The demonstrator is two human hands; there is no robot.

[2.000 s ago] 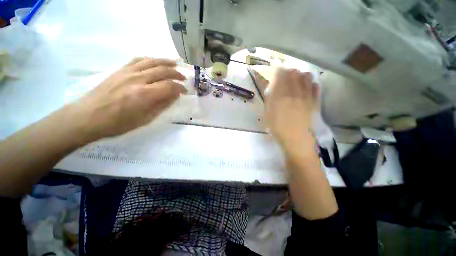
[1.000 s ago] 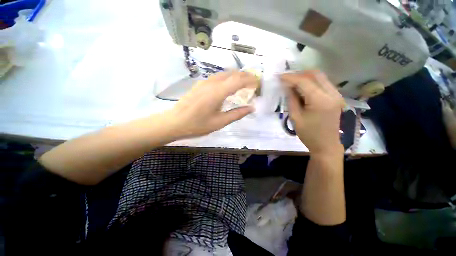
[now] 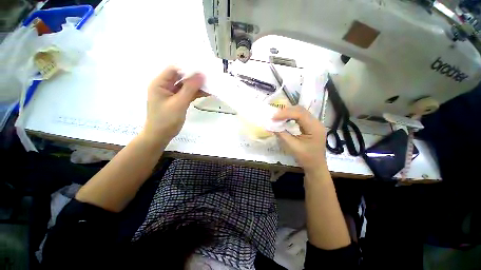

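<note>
A white fabric strip [image 3: 227, 95] is stretched between my two hands, in front of the needle area of the sewing machine [image 3: 295, 21]. My left hand [image 3: 171, 103] pinches its left end between thumb and fingers. My right hand [image 3: 303, 134] holds its right end. A pale yellow piece [image 3: 257, 129] shows below the strip near my right hand; I cannot tell if it is held. Dark thread snips [image 3: 257, 83] lie right of the needle, partly behind the strip.
Black-handled shears [image 3: 344, 134] lie right of my right hand, beside a black item [image 3: 389, 154]. A thin metal tool [image 3: 285, 87] lies behind the strip. A translucent bag with a yellow ticket [image 3: 47, 61] and a blue bin [image 3: 84, 17] are at the upper left.
My left hand has moved left, away from my right hand, and the white strip is now spread between them. The shears have come into fuller view.
</note>
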